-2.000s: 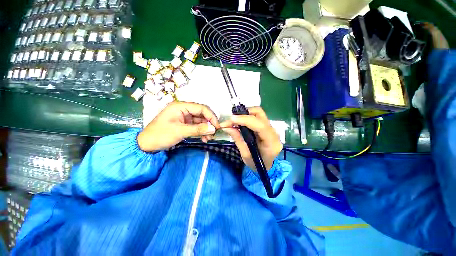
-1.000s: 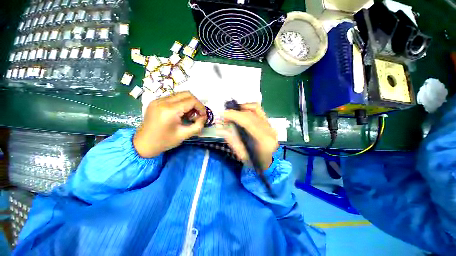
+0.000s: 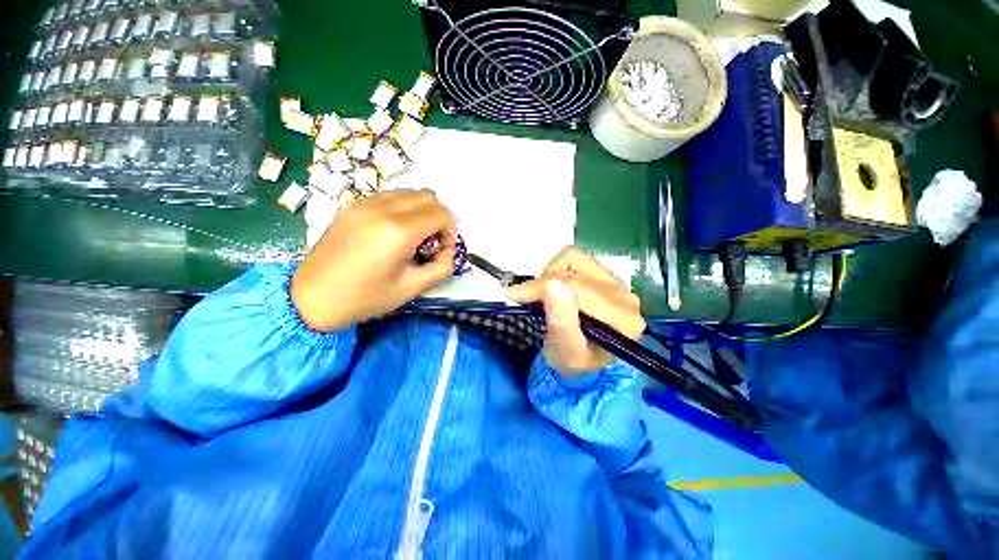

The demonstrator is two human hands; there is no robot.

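Observation:
My left hand [image 3: 378, 257] pinches a small dark purple round circuit board [image 3: 459, 256] over the front part of the white work sheet [image 3: 509, 181]. My right hand [image 3: 583, 306] holds the black soldering iron [image 3: 657, 366]. The iron's tip points left and reaches the board's right edge; whether it touches cannot be told. My left fingers hide part of the board. A loose pile of silver-white cells [image 3: 364, 151] with yellow-orange ends lies on and beside the sheet's left part.
Clear blister trays [image 3: 137, 109] hold rows of cells at left. The fume fan [image 3: 518, 68], off-white tub [image 3: 677, 82], blue soldering station [image 3: 745, 153] and sponge stand [image 3: 873, 181] stand behind. Tweezers [image 3: 669, 246] and a crumpled white tissue [image 3: 949, 207] lie right. A neighbour's blue sleeve [image 3: 953, 361] is at far right.
The soldering iron has turned from pointing away up the sheet to pointing left at the board. The round board, hidden at first, now shows at my left fingertips.

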